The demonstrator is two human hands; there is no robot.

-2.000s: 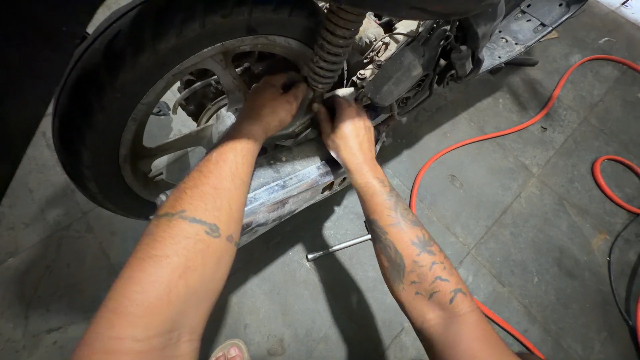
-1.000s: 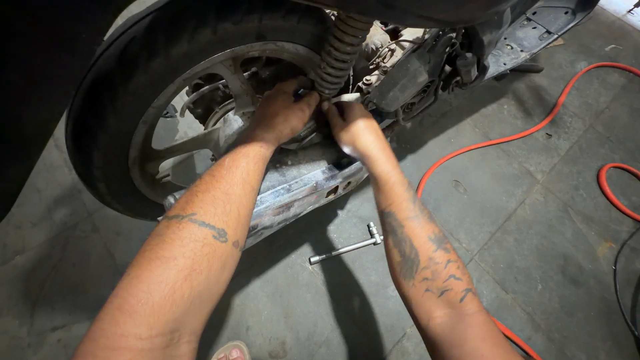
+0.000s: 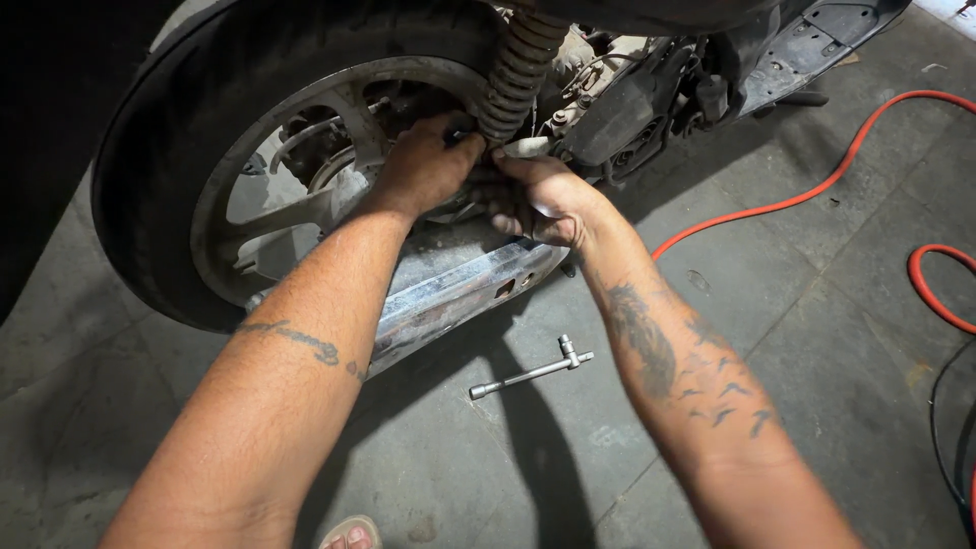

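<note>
At the lower end of the scooter's coil-spring shock absorber (image 3: 522, 76), my left hand (image 3: 431, 164) is bent, with a small dark part showing by its fingers. Its grip is partly hidden. My right hand (image 3: 545, 194) is palm up just right of it, fingers curled and thumb near the foot of the spring; what its fingertips touch is not clear. The rear wheel (image 3: 282, 217) stands behind my left hand. Below both hands runs a scuffed metal exhaust cover (image 3: 457, 293). The engine (image 3: 602, 84) lies to the upper right of my right hand.
A sliding T-handle socket wrench (image 3: 530, 375) lies on the grey tiled floor (image 3: 686, 297) between my forearms. A red hose (image 3: 793, 200) curves across the floor at the right, near a black cable (image 3: 936, 412). My sandalled foot (image 3: 351, 534) shows at the bottom edge.
My right hand has turned palm up with its fingers curled, where its back faced up before. My left hand stays beside the foot of the spring.
</note>
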